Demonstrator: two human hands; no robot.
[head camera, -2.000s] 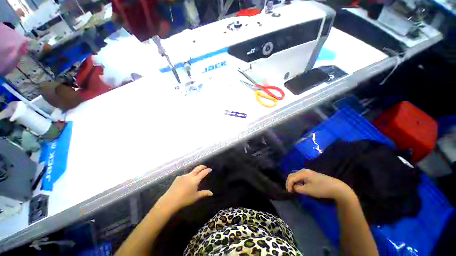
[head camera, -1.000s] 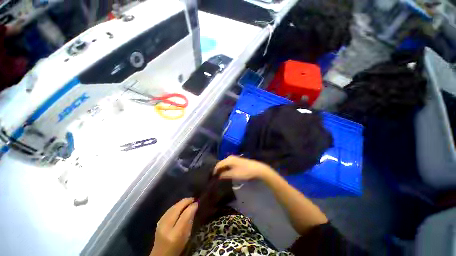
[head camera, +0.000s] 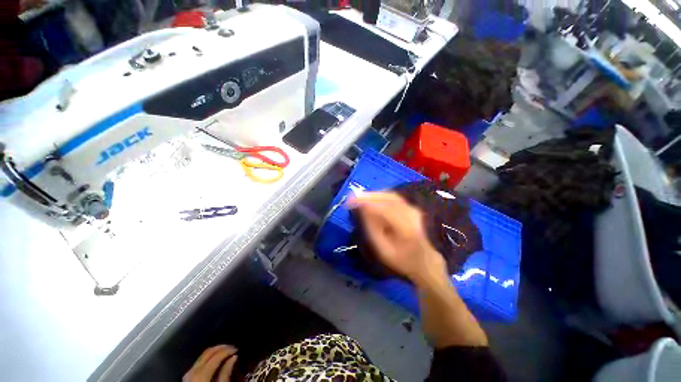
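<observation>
My right hand (head camera: 393, 227) is over the blue crate (head camera: 499, 277) on the floor, in front of the dark cloth heap (head camera: 457, 233). It is blurred, and whether it grips cloth cannot be told. Thin white strings show on the heap. My left hand (head camera: 212, 364) is at the bottom edge, partly cut off, near dark cloth on the lap; its fingers are bent and what it holds cannot be told. The white sewing machine (head camera: 216, 71) stands on the white table (head camera: 160, 261).
Snips (head camera: 208, 213), red and orange scissors (head camera: 263, 162) and a black phone (head camera: 312, 131) lie on the table. A red stool (head camera: 437, 151) stands behind the crate. More dark cloth (head camera: 556, 186) and a large pale bin (head camera: 631, 231) are at the right.
My right hand has moved from the cloth at my lap to the heap in the crate. My left hand has moved down to the bottom edge. The hands are now farther apart.
</observation>
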